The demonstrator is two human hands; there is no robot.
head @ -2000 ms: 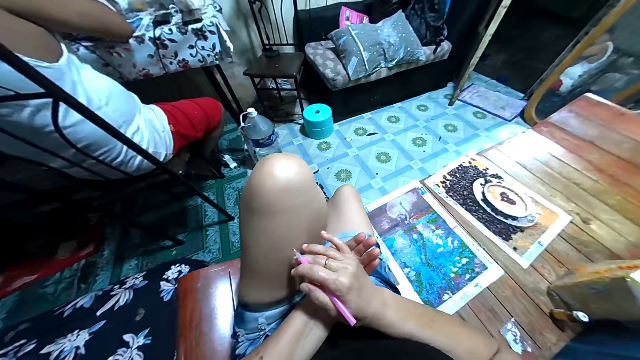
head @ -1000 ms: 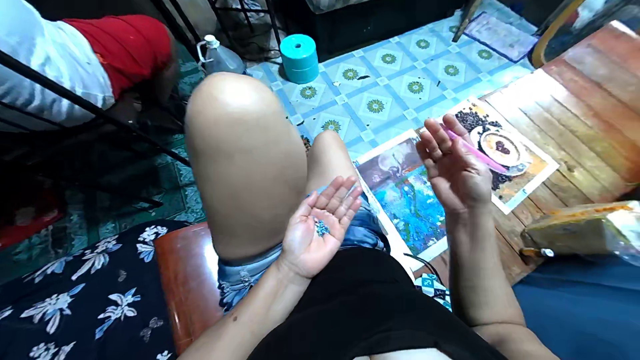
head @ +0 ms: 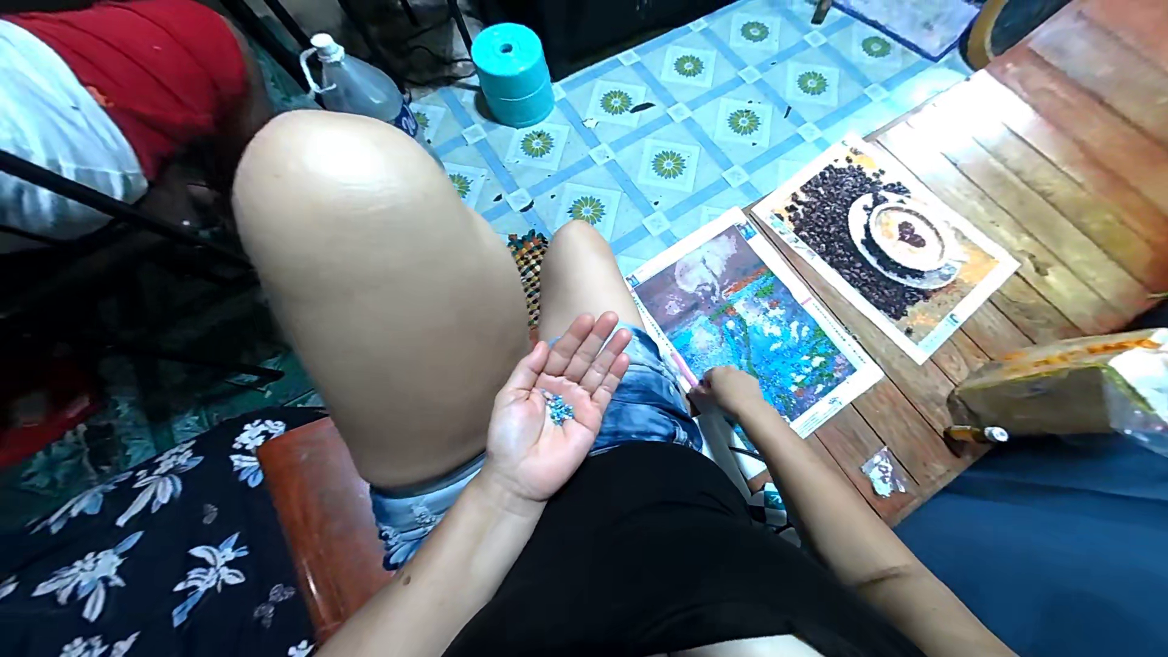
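My left hand (head: 557, 411) lies palm up over my lap, fingers extended, with a small pile of tiny blue beads (head: 558, 408) in its palm. Over the lower left edge of a blue, colourful diamond painting canvas (head: 757, 319) is my right hand (head: 730, 392), its fingers bent around a pink pen (head: 683, 369). Beside that canvas, on the wooden table, lies a second picture showing a coffee cup and beans (head: 899, 242). A small clear plastic bag (head: 884, 473) with pale bits rests near the table's edge.
The wooden table (head: 1040, 265) is at my right, bearing a plastic-wrapped package (head: 1049, 392) and a small capped bottle (head: 976, 435). A turquoise cylindrical container (head: 513, 75) and a plastic jug (head: 356, 82) stand on the tiled floor. A person in red shorts (head: 137, 64) sits at the upper left.
My hands were together over my lap, then parted, showing the beads in my left palm. My right hand has since come down from above the pictures to the blue canvas's lower edge with the pen.
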